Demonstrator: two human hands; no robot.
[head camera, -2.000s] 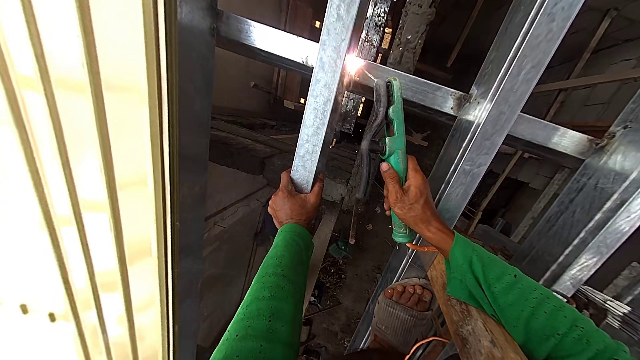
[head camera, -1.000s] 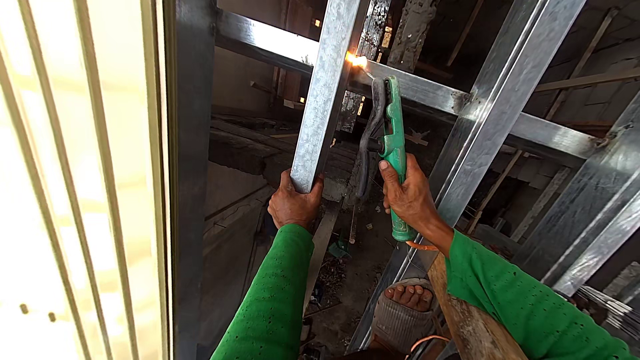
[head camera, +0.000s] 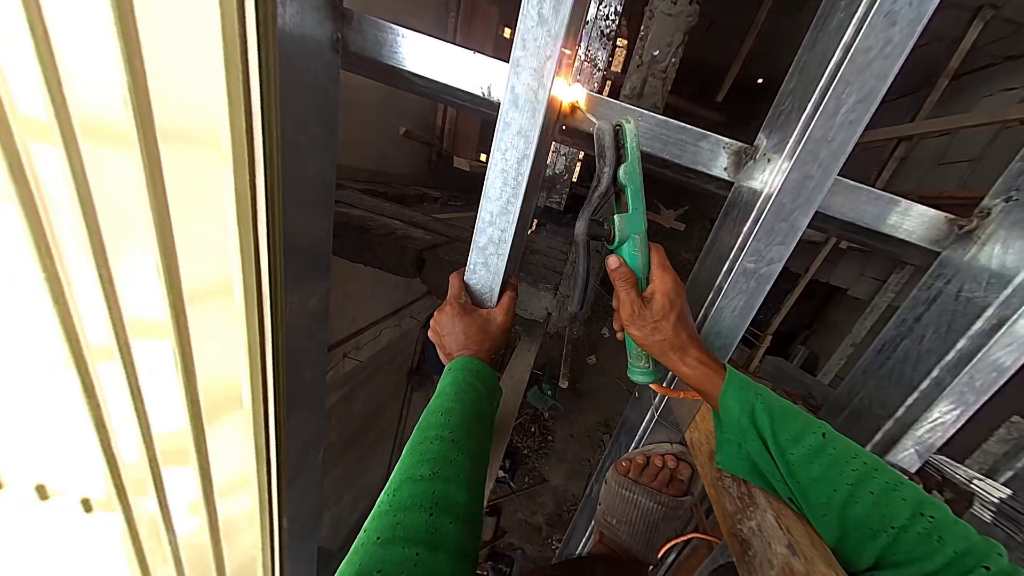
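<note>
My left hand grips the lower end of a galvanized steel channel, which slants upward and crosses a metal crossbar. In my right hand is a green welding electrode holder. A short electrode reaches from its jaws to the joint of channel and crossbar, where a bright orange-white arc glows. The black lever of the holder stands out to its left. An orange cable leaves the bottom of the handle, beneath my wrist.
A bright ribbed panel and dark metal post stand at left. Wide steel beams slant across the right. A sandaled foot and a wooden plank are below my right arm. Debris lies on the floor far beneath.
The arc's glow has changed from white to orange and shifted slightly. My hands hold nearly the same positions, still on the channel and the electrode holder.
</note>
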